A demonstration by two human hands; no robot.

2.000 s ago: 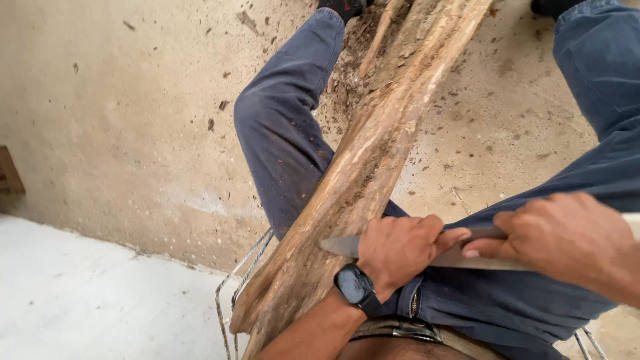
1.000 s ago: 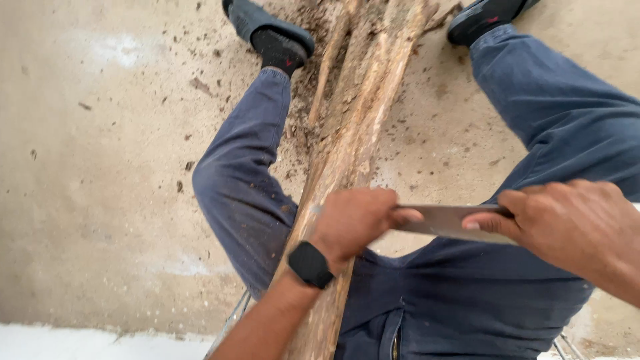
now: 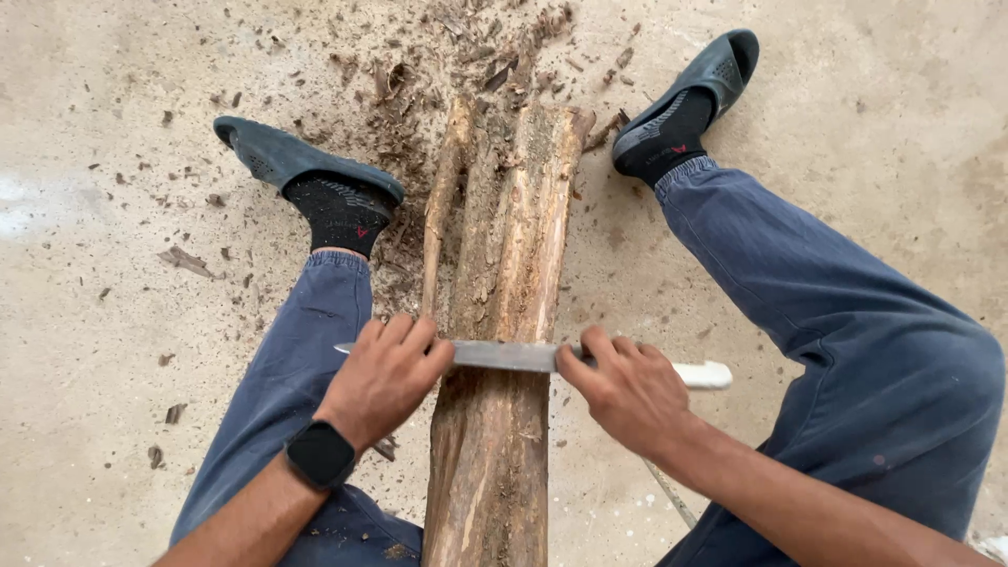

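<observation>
A long knife point(image 3: 504, 356) with a white handle lies crosswise over a rough wooden log point(image 3: 492, 465). My left hand point(image 3: 386, 378) grips the blade near its pointed tip, which sticks out left of my fingers. On the other side, my right hand point(image 3: 630, 386) is closed around the blade near the handle, whose white end shows past my knuckles. The log runs lengthwise between my legs, with pale stripped wood on its upper right part and rougher brown surface on the left. Which way the cutting edge faces, I cannot tell.
A thin branch-like piece point(image 3: 442, 205) runs along the log's left side. Bark scraps point(image 3: 394, 102) litter the concrete floor point(image 3: 102, 354) around the far end. My slippered feet stand on either side, the left slipper point(image 3: 307, 157) and the right slipper point(image 3: 720, 75).
Both hands, still on the knife, have moved farther out along the log, and the blade now spans it. The view has shifted markedly, showing the log's far end and both feet.
</observation>
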